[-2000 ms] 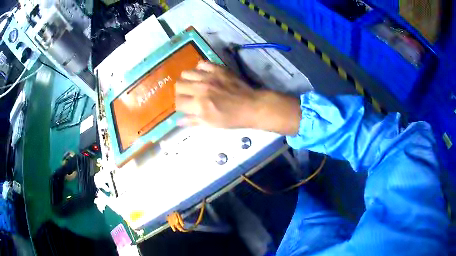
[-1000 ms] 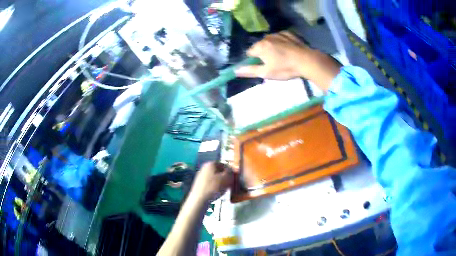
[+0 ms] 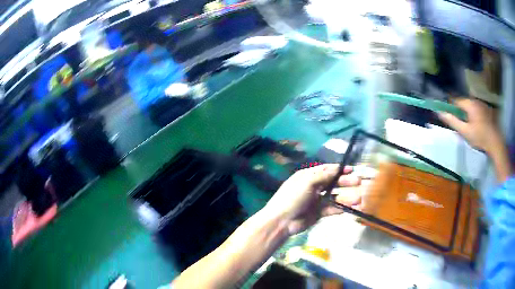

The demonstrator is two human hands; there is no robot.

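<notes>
My left hand [image 3: 324, 195] holds a thin, empty black frame [image 3: 409, 227] by its left side. The frame is tilted and raised, overlapping the orange plate [image 3: 420, 200] with its white marking. My right hand [image 3: 475, 125] is at the right, with its fingers on the raised pale green cover frame [image 3: 420, 101] behind the orange plate. The picture is blurred.
A tall black frame stack [image 3: 195, 203] stands on the green bench [image 3: 226, 132] left of my left arm. More thin dark frames [image 3: 322, 107] lie farther back on it. Beyond the bench is a person in blue [image 3: 152, 76]. A pink object [image 3: 35, 217] shows at far left.
The view has swung left. The cover frame, earlier down over the plate, is raised in my right hand. The black frame, earlier on the orange plate, is now lifted in my left hand.
</notes>
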